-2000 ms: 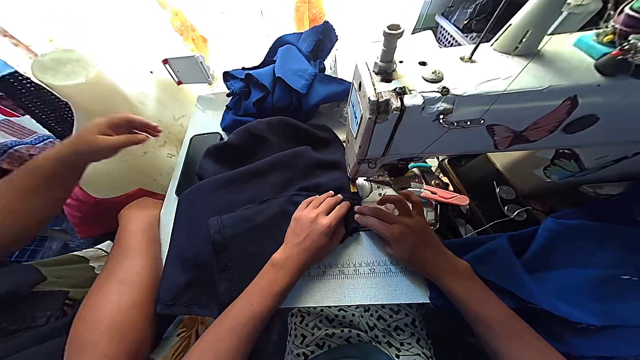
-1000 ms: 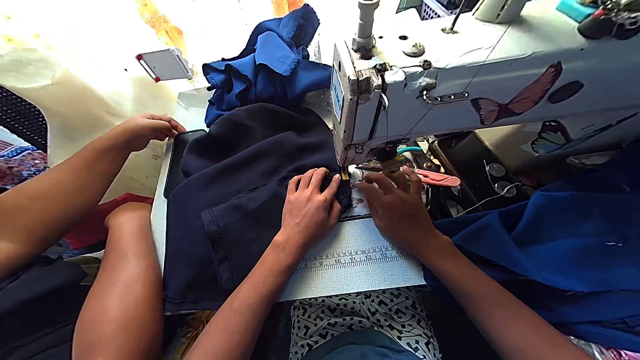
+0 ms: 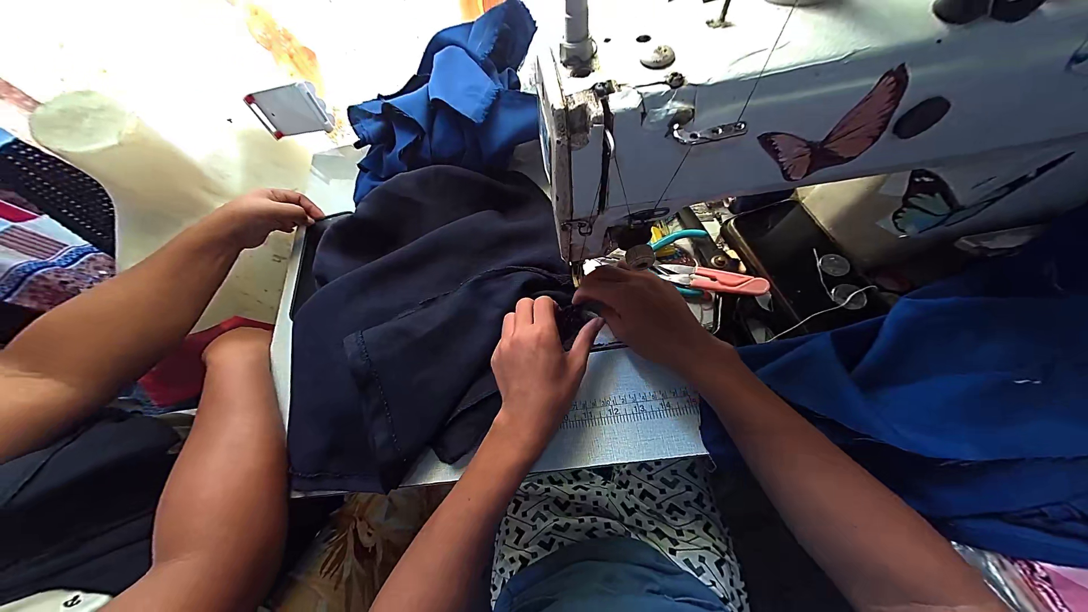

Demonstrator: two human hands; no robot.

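Observation:
A dark navy garment (image 3: 425, 280) lies bunched on the bed of a white sewing machine (image 3: 816, 110), its right edge near the needle area. My left hand (image 3: 540, 348) grips a gathered bit of that garment in front of the presser foot, thumb and fingers pinching it. My right hand (image 3: 637, 310) is close beside it, its fingertips at the same gathered fabric just under the needle. The fingers hide the presser foot and part of the cloth.
Crumpled blue cloth (image 3: 463, 98) lies behind the garment. Pink-handled snips (image 3: 727, 280) and a black phone-like object (image 3: 790, 255) lie right of the needle. Blue fabric (image 3: 952, 365) drapes at right. Another person's hand (image 3: 268, 212) touches the dark flat object (image 3: 306, 263) at the bed's left edge.
The other person's hand has come down from the air to the bed's left edge. My hands have stayed by the needle, and my left thumb now pinches the fabric. The view has shifted closer.

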